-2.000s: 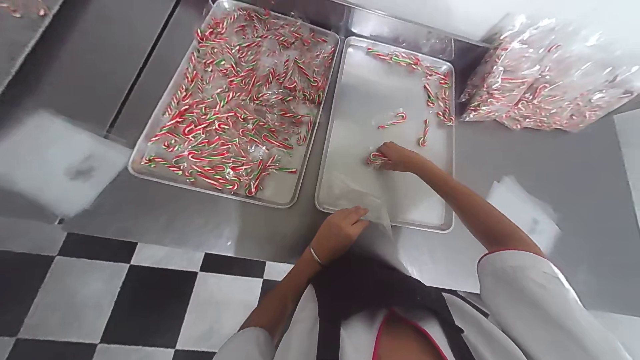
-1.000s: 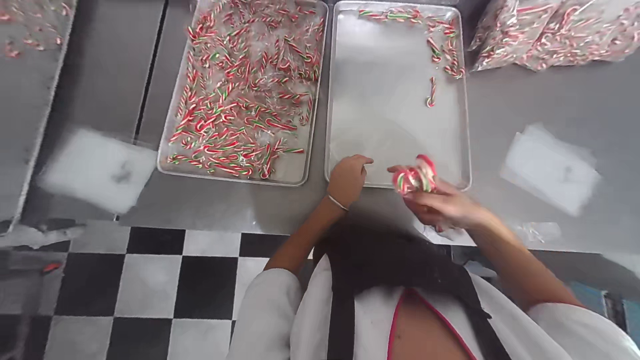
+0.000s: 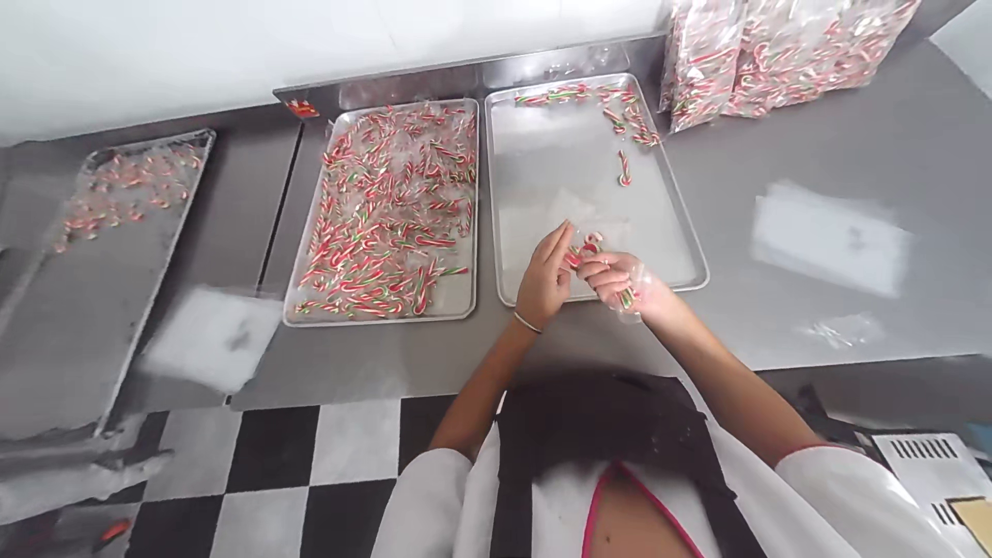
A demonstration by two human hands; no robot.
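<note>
Over the near edge of the right metal sheet tray (image 3: 508, 194), my right hand (image 3: 612, 277) is closed around several small candy canes (image 3: 591, 244) in clear wrap. My left hand (image 3: 548, 267) is beside them, fingers extended and close together, near the hooked ends; whether it grips the clear film there I cannot tell. Loose candy canes (image 3: 639, 124) line the far right corner of this tray, and a single candy cane (image 3: 624, 169) lies below them. The left sheet tray (image 3: 475, 287) is heaped with wrapped candy canes (image 3: 387, 209).
Large clear bags of candy canes (image 3: 806, 62) stand at the back right. White sheets (image 3: 833, 239) and small clear packets (image 3: 843, 331) lie on the steel table at right. More white sheets (image 3: 217, 337) and another tray (image 3: 128, 310) with candy canes are at left.
My right hand picked up candy canes from the right tray and now holds a bunch. My left hand has come up beside it. The view has shifted and tilted to show more of the back wall.
</note>
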